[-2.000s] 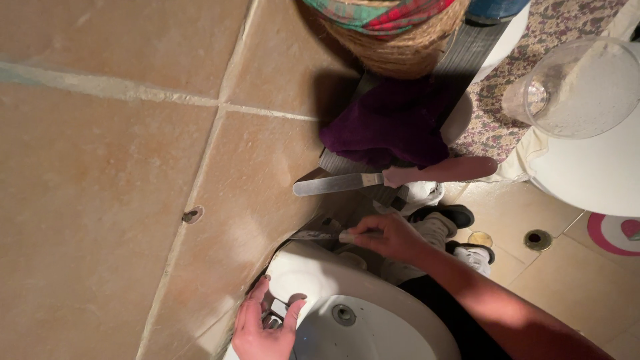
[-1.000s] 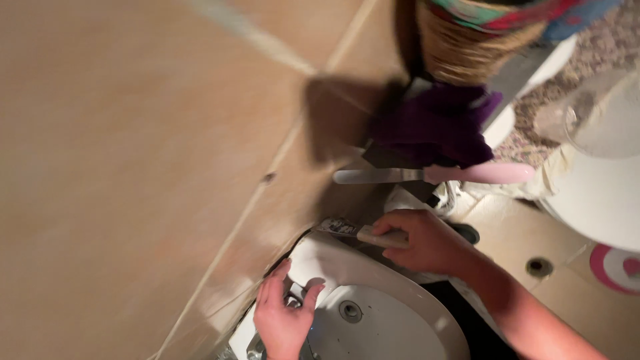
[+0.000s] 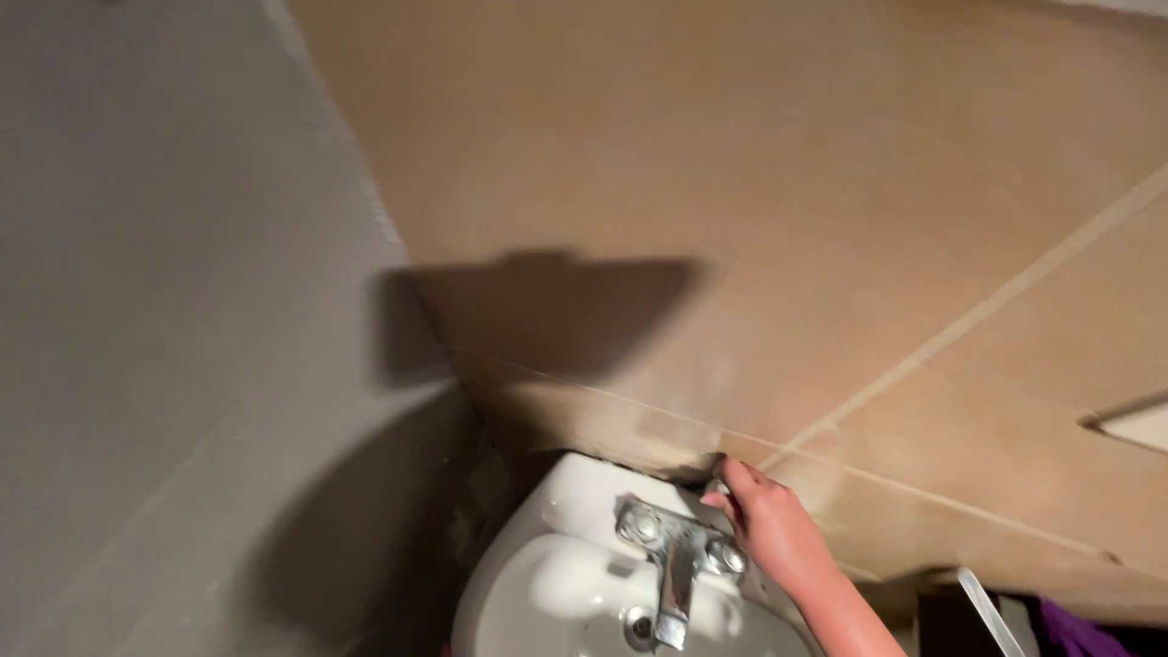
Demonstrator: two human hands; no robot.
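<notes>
From the lower right my right hand [image 3: 776,534] reaches to the back edge of the white washbasin [image 3: 579,493], where the basin meets the tiled wall. Its fingers are closed on a small pale object [image 3: 722,490], mostly hidden by them; its kind cannot be told. The hand is just beside the right tap knob of the chrome faucet [image 3: 677,584]. A dark, uneven gap [image 3: 675,473] runs between basin and wall. My left hand is not clearly seen; only a tiny reddish patch shows at the bottom edge, left of the basin.
Beige wall tiles [image 3: 776,228] with pale grout lines rise behind the basin, meeting a grey wall [image 3: 182,274] at the left. A spatula blade [image 3: 990,613] and purple cloth [image 3: 1077,631] lie at the lower right. A dark shadow falls across both walls.
The view has swung far toward the left corner. My left hand, at the faucet before, has left that place. My right hand is now nearer the faucet along the basin's back edge.
</notes>
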